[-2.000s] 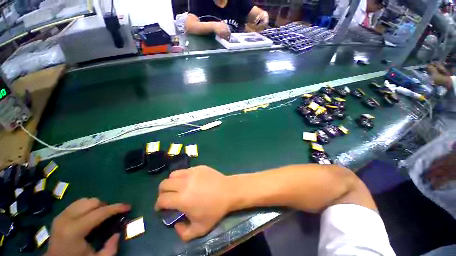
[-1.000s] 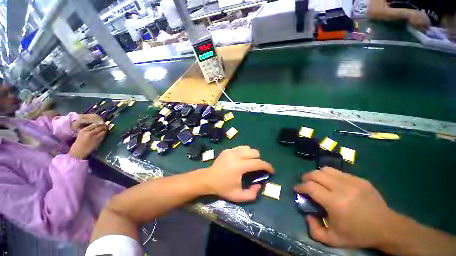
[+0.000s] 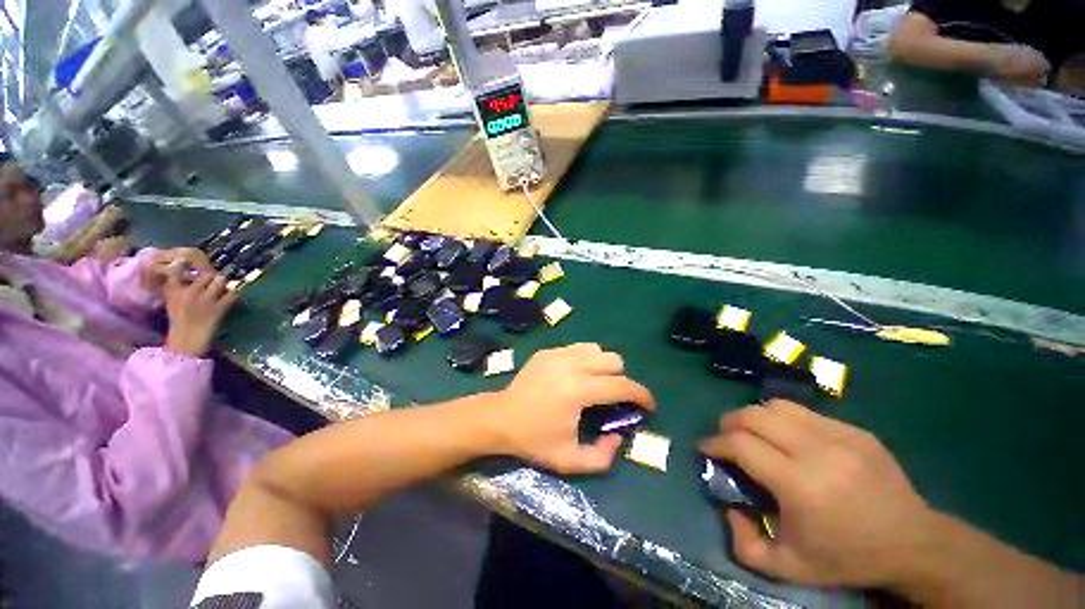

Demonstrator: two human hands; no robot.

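Note:
My left hand holds a black device housing on the bench, with its silver-white pouch cell sticking out to the right. My right hand holds another black housing under its fingers; a bit of yellow edge shows below it. Beyond my right hand is a short row of black housings with pouch cells beside them. A heap of black housings with pouches lies to the left of my left hand.
A power supply with lit digits stands on a brown board. Its white lead runs along the white strip. A thin tool with a yellow handle lies beyond the row. A person in pink works at left; another sits opposite.
The view has swung left since the first frame, bringing the heap and the person in pink into sight. Over the last second both hands stay almost in place, still holding their housings.

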